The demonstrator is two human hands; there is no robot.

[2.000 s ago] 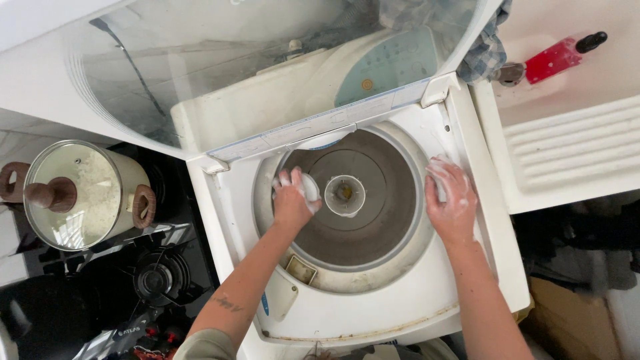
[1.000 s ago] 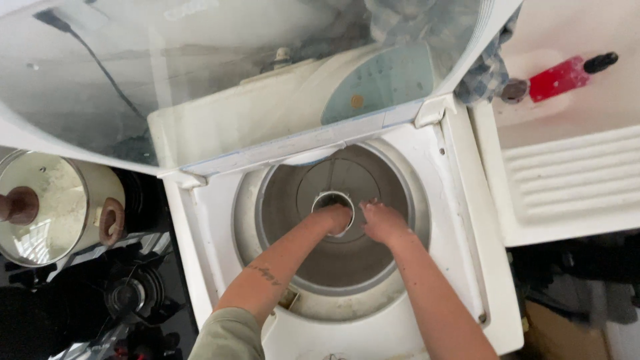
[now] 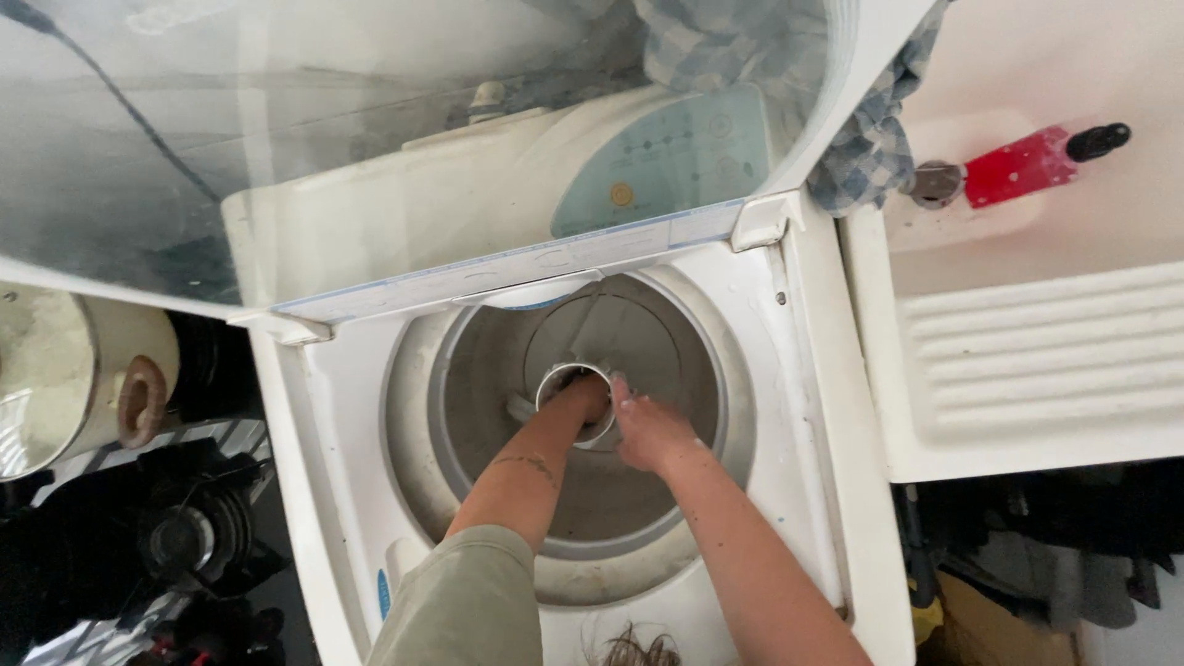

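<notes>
My left hand (image 3: 586,396) reaches down inside the round hollow top of the agitator (image 3: 575,442), at the middle of the drum of a top-loading washing machine (image 3: 879,555). Its fingers are hidden within the tube, so what they do there cannot be told. Against the agitator's right rim rest the fingers of my right hand (image 3: 647,425), partly curled, with some whitish matter on them. Around both hands is the metal drum (image 3: 601,518). The see-through lid (image 3: 370,102) stands raised behind it, and the control panel (image 3: 666,176) shows through.
At right is a sink with a ribbed washboard (image 3: 1054,361); a red-bodied brush or tool (image 3: 1022,168) lies in its basin. A checked cloth (image 3: 865,153) hangs beside the lid. On the left, a lidded pot (image 3: 129,361) stands by a stove burner (image 3: 185,536).
Both hands, earlier apart over the left of the drum and the machine's right edge, have come together at the agitator. My left hand has gone into its tube. The view has moved closer.
</notes>
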